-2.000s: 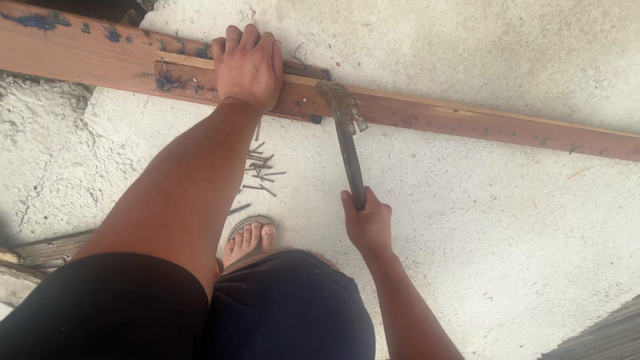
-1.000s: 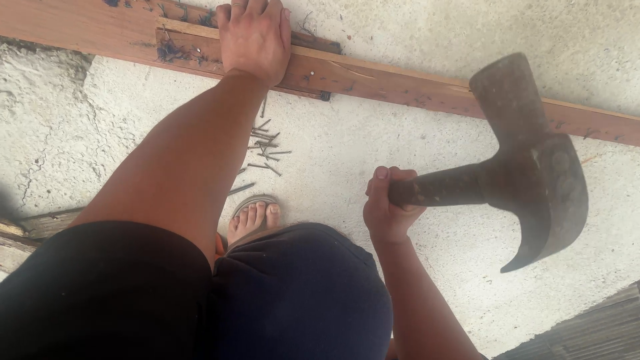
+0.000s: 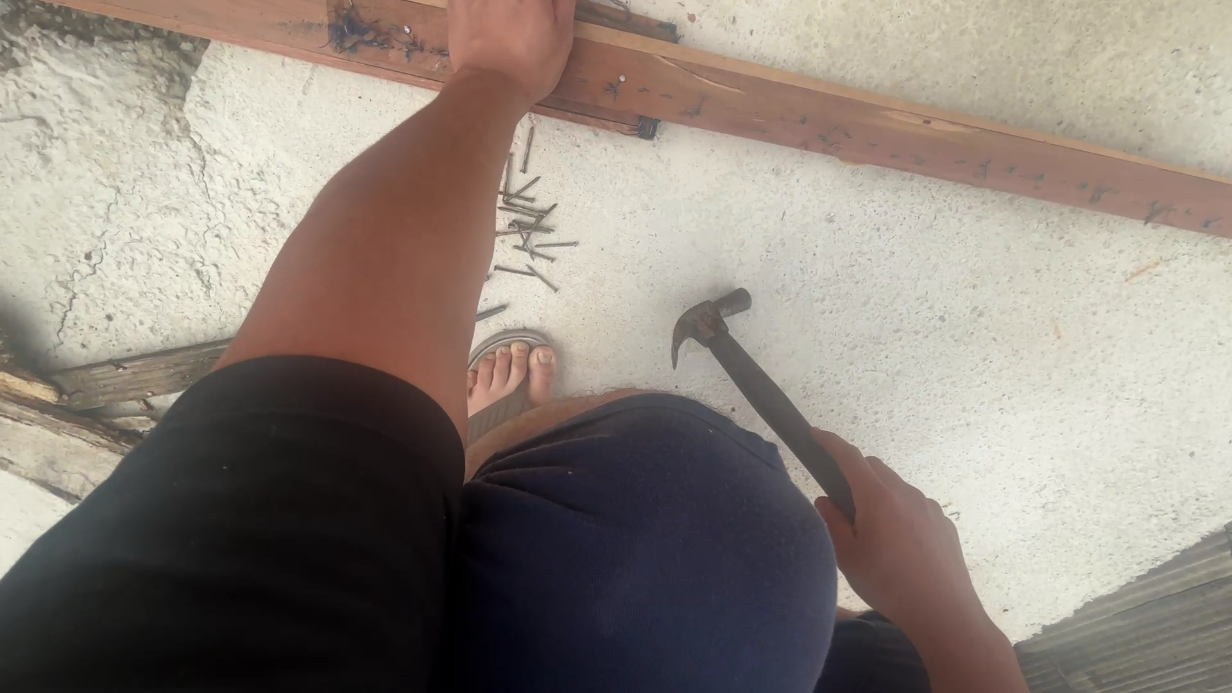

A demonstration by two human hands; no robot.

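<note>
My left hand point(image 3: 510, 43) presses on a long reddish wooden board point(image 3: 866, 135) near the top; its fingers run out of the frame. Under that narrower board lies a wider wooden plank point(image 3: 221, 24), with a dark-ended piece sticking out below the joint. A nail head point(image 3: 622, 80) shows in the board, right of this hand. At the lower right my right hand point(image 3: 890, 529) grips the handle of a claw hammer point(image 3: 712, 322), whose head is low over the concrete, apart from the board. Several loose nails point(image 3: 529, 226) lie scattered below the board, beside my left forearm.
Rough concrete floor point(image 3: 962, 366) spreads beneath everything. My foot in a sandal point(image 3: 510, 375) is just below the nails. Weathered wood pieces point(image 3: 144, 375) lie at the left edge, and a corrugated sheet point(image 3: 1145, 616) is at the lower right corner.
The hammer has moved from over the board, through a raised position close to the camera, down to the lower right in my right hand. My left hand has stayed on the board.
</note>
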